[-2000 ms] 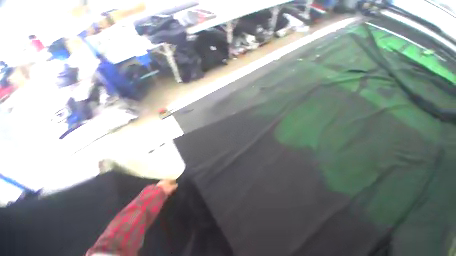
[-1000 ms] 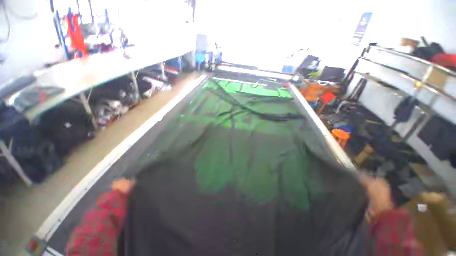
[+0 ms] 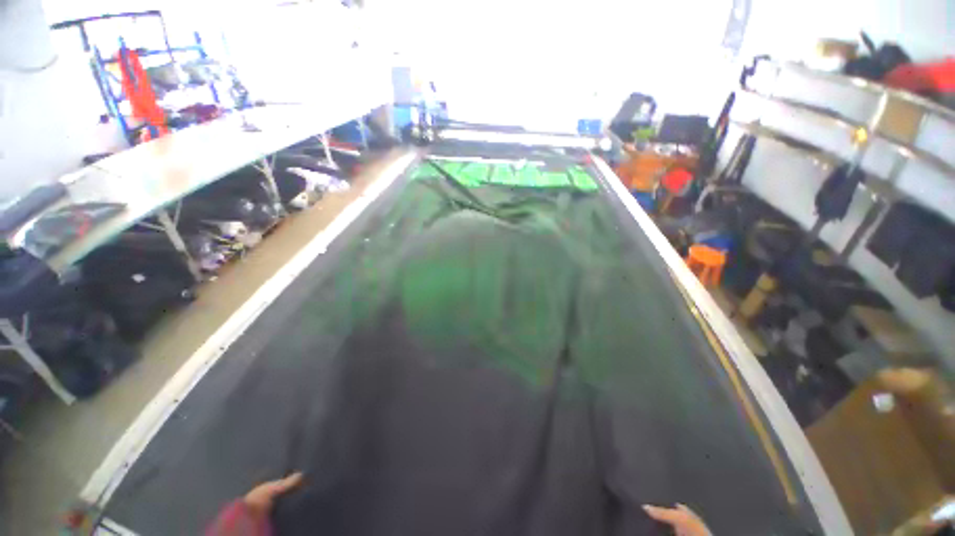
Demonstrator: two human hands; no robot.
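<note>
The black cloth (image 3: 471, 419) lies lengthwise on the dark cutting table, with long folds in its near right part and a bunched fold near the far end. Green projected shapes (image 3: 471, 298) fall on its middle and far parts. My left hand (image 3: 262, 500) is at the bottom, pinching the cloth's left side. My right hand (image 3: 679, 517) is at the bottom, partly cut off by the picture's edge, at the cloth's right side with its fingers closed on it. The near end of the cloth is out of the picture.
A wooden strip (image 3: 746, 403) lies along the right table rail (image 3: 780, 424). The left rail (image 3: 225, 333) has a small red-topped box (image 3: 75, 518) at its near corner. A side table (image 3: 199, 157) stands left. An orange stool (image 3: 706, 264) and cardboard (image 3: 869, 450) are right.
The view has swung right from the left side to face down the table. Both hands have lowered and come closer together, and the raised cloth has come down onto the table.
</note>
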